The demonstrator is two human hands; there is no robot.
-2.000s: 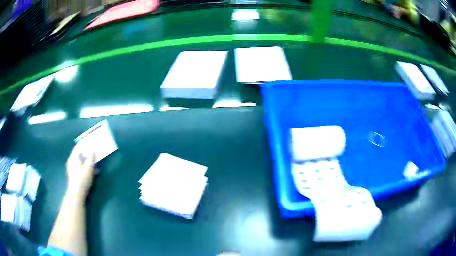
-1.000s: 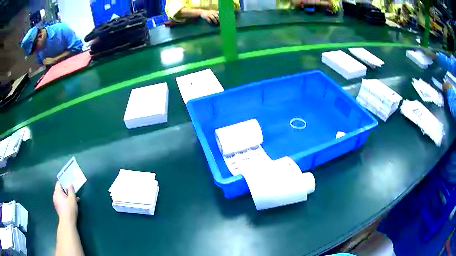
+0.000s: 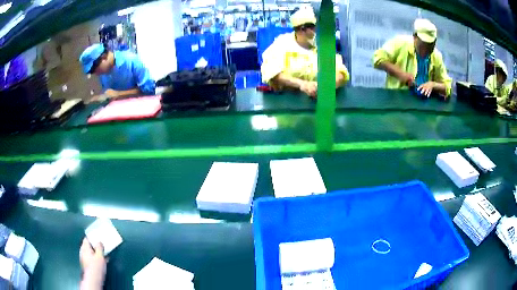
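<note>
My left hand is at the lower left and holds a white card between thumb and fingers, above the dark green bench. My right hand is not in view. A loose pile of white cards lies right of my left hand, cut off by the bottom edge. The blue bin stands at the lower right. Inside it are a thick white label roll with a strip of small dark print, a pale rubber band and a white scrap.
A thick white card stack and a thinner one lie behind the bin. More white stacks lie at the left edge and at the right. A green post rises behind. Several people in blue or yellow smocks are across the line.
The view has tilted up, showing people across the line and cutting off the strip's hanging tail. My left hand still holds a card, whose dark title print no longer shows.
</note>
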